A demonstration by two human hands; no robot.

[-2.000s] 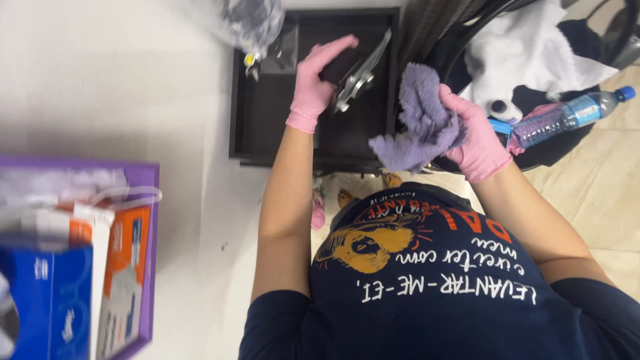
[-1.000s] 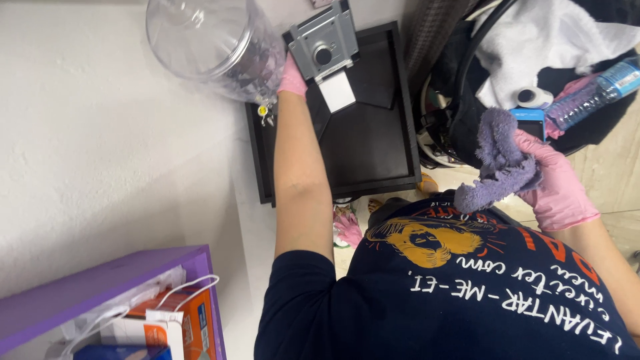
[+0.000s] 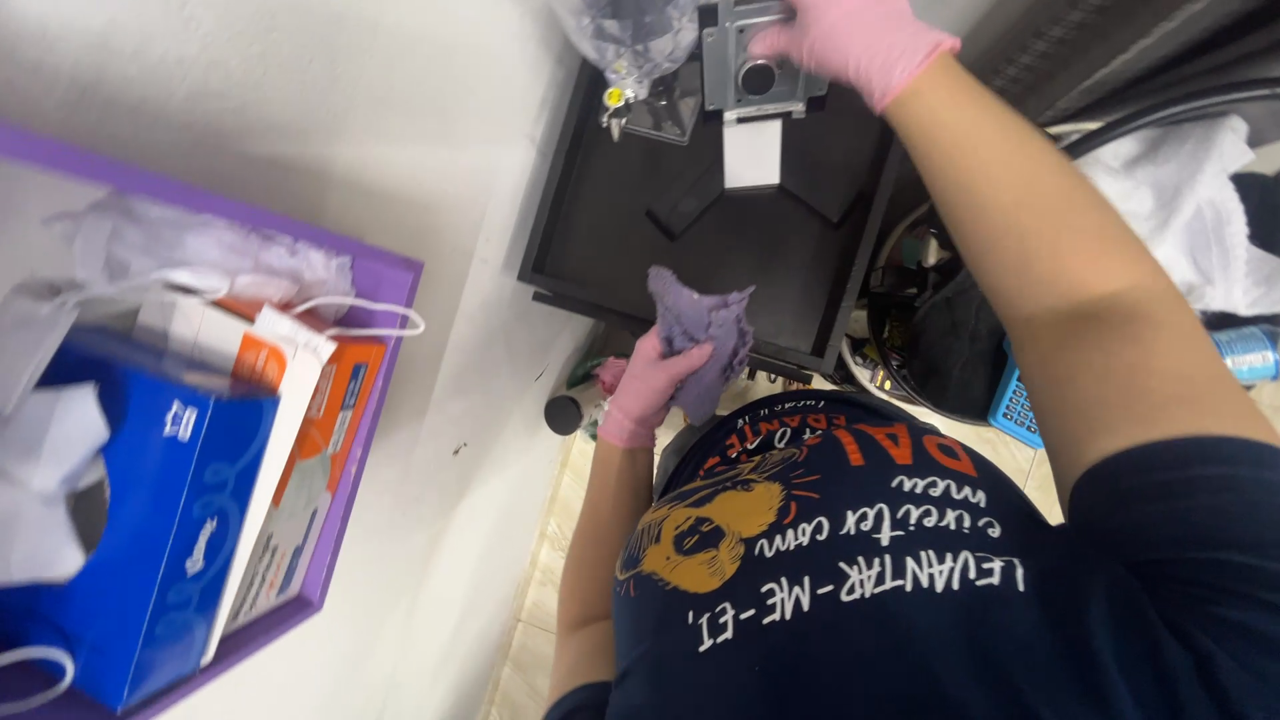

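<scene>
My left hand (image 3: pixel 650 390), in a pink glove, holds a crumpled purple fleecy cloth (image 3: pixel 705 335) over the near edge of a black tray (image 3: pixel 600 215). At the tray's far end, my right hand (image 3: pixel 850 40), also in a pink glove, grips the upper right part of a grey metal bracket (image 3: pixel 735 85) with a round black knob. The top of that hand is cut off by the frame. Below the bracket are a white rectangular piece (image 3: pixel 752 153) and two dark slanting bars (image 3: pixel 688 207).
A clear plastic container (image 3: pixel 640 35) with a yellow charm hangs over the tray's far left corner. On the left, a purple box (image 3: pixel 375 265) holds a blue carton (image 3: pixel 150 500) and other packs. To the right lie cables, white fabric (image 3: pixel 1160 220), a blue calculator-like object (image 3: pixel 1018 405) and a bottle (image 3: pixel 1245 353).
The purple cloth has passed from my right hand to my left. My left hand has left the bracket and come nearer my body; my right hand has reached across to the bracket.
</scene>
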